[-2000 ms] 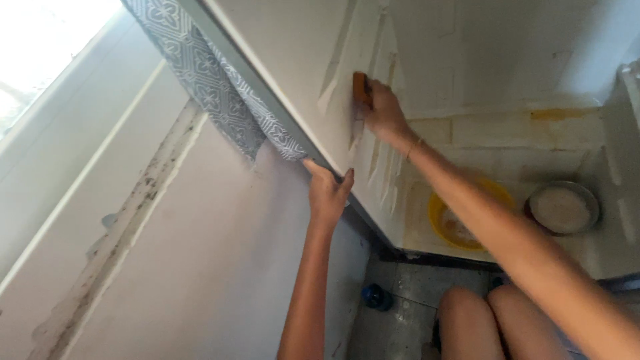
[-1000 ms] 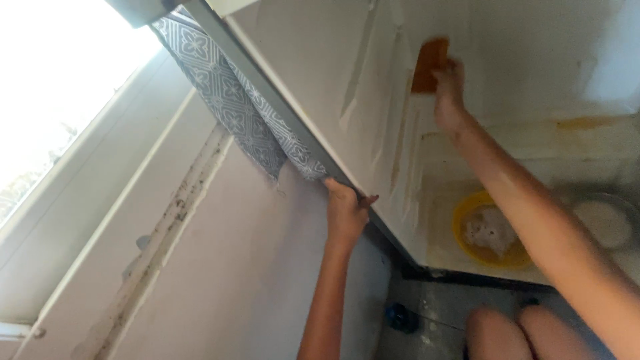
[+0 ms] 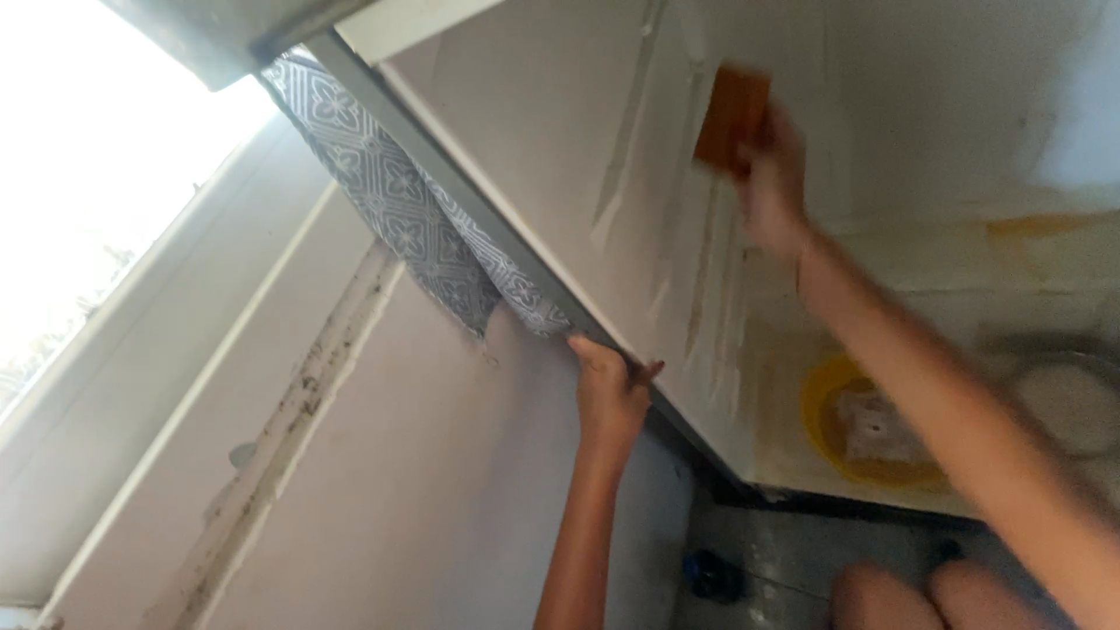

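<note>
My right hand [image 3: 774, 179] holds a flat orange sponge or pad [image 3: 733, 121] near the ribbed inner side wall [image 3: 674, 227] of a white cabinet that looks like an old refrigerator. The hand is blurred, so whether the pad touches the wall cannot be told. Lower down and to the left, my left hand [image 3: 610, 372] grips the grey front edge [image 3: 499, 214] of that wall, thumb on one side and fingers on the other. A grey-and-white patterned cloth [image 3: 398, 197] hangs along the edge just above my left hand.
On the cabinet's stained bottom stand a yellow basin [image 3: 818, 420] with whitish contents and a round metal bowl [image 3: 1067, 407], partly behind my right forearm. A dark blue object [image 3: 713, 575] lies on the floor near my knees. A bright window is at the upper left.
Along the inner wall, my right hand has shifted with the orange pad, whose broad face now shows more. My left hand stays on the edge. The view has swung to the left.
</note>
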